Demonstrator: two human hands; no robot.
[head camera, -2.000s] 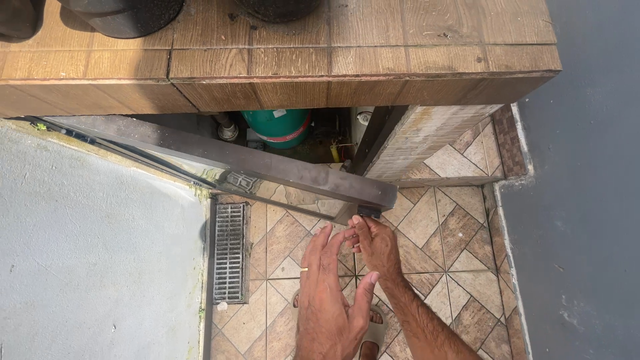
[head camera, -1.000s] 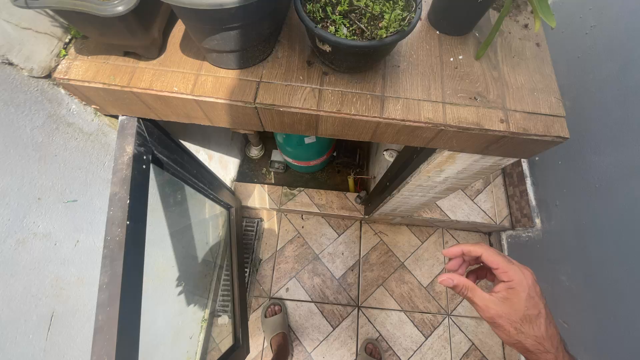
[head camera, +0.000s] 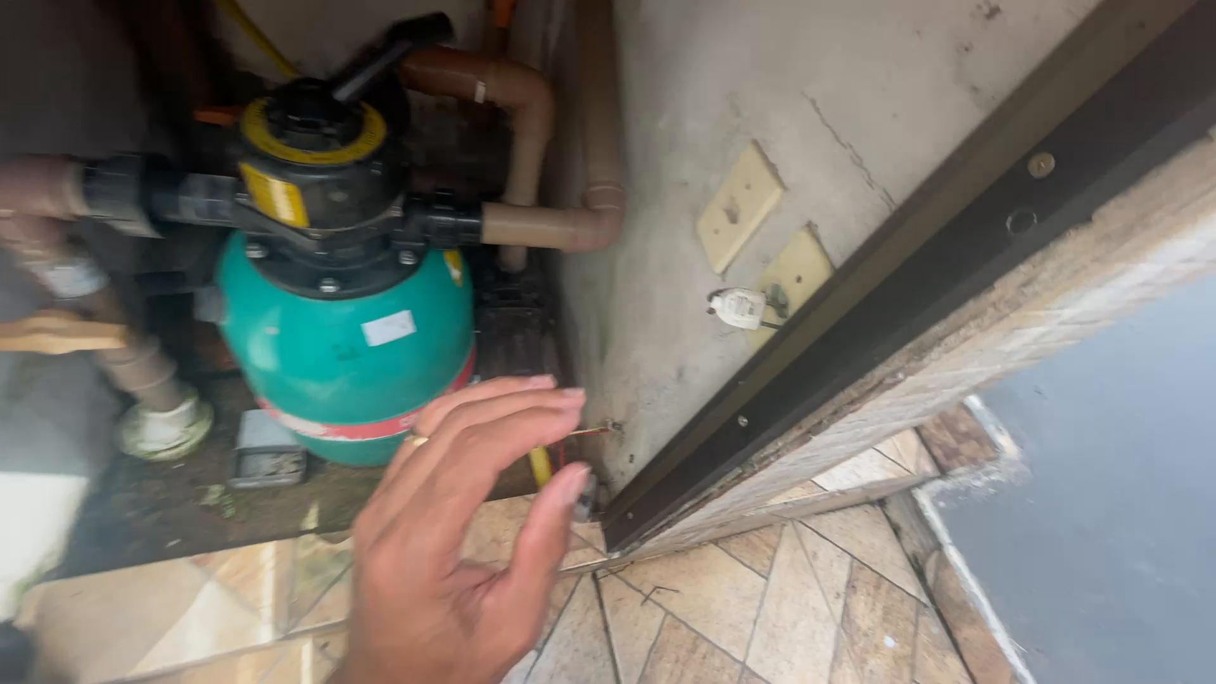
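Note:
My left hand (head camera: 475, 513), with a ring on one finger, reaches up from the bottom, thumb and fingers apart, holding nothing. In view it overlaps the lower right of a teal pool filter tank (head camera: 347, 332). On top of the tank sits a black multiport valve (head camera: 318, 180) with a handle (head camera: 389, 59) and a yellow ring, joined to brown PVC pipes (head camera: 546, 226). To the right, the wall carries a beige outlet plate (head camera: 741, 207) and a second plate (head camera: 800, 266), where a white plug (head camera: 737, 308) hangs by its pins or socket. My right hand is out of view.
A dark metal door frame (head camera: 817, 332) runs diagonally at the right, beside a grey-blue surface (head camera: 1121, 456). A tiled sill (head camera: 171, 608) crosses the lower left. A grey box (head camera: 269, 451) and a white pipe fitting (head camera: 166, 427) stand on the compartment floor.
The framed door swung open between the two earlier frames. The view has moved in close to the compartment. My left hand is back in view, and my right hand has left it.

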